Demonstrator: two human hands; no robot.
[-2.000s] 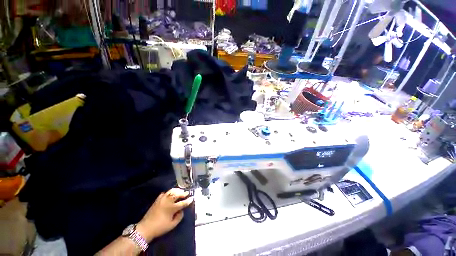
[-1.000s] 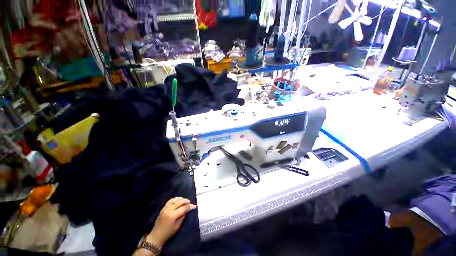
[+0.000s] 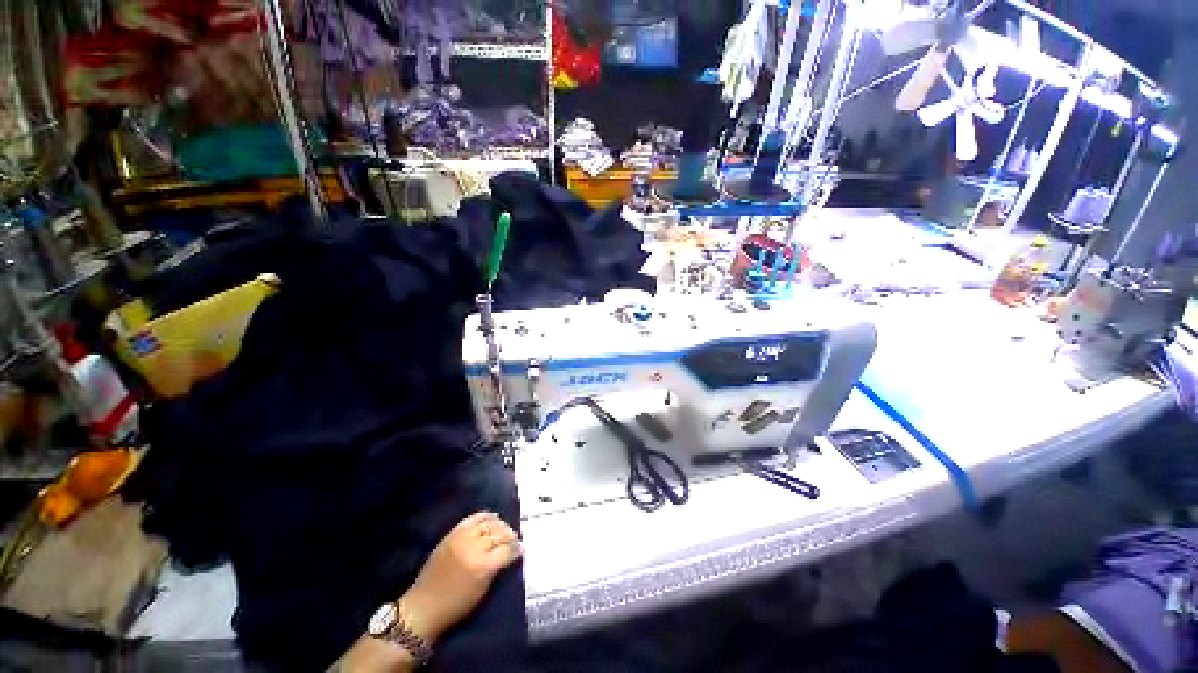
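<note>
Dark fabric (image 3: 329, 434) lies in a large heap left of and behind the white sewing machine (image 3: 631, 368) and runs down to the table's front edge. My left hand (image 3: 470, 563), with a watch on the wrist, rests on the fabric near that edge, fingers bent toward the white tabletop. Whether the fingers pinch the fabric cannot be told. The needle area (image 3: 512, 427) is beyond the hand, at the machine's left end. My right hand is not in view. A green handle (image 3: 498, 250) stands on top of the machine's left end.
Black scissors (image 3: 653, 476) and a slim black tool (image 3: 784, 483) lie on the table before the machine. A dark panel (image 3: 874, 452) and a blue strip (image 3: 920, 440) are to the right. A yellow packet (image 3: 197, 335) is at left. Another machine (image 3: 1117, 316) stands far right.
Since the first frame, my left hand has moved from beside the needle area toward the table's front edge. The view has also shifted, and more of the front edge shows.
</note>
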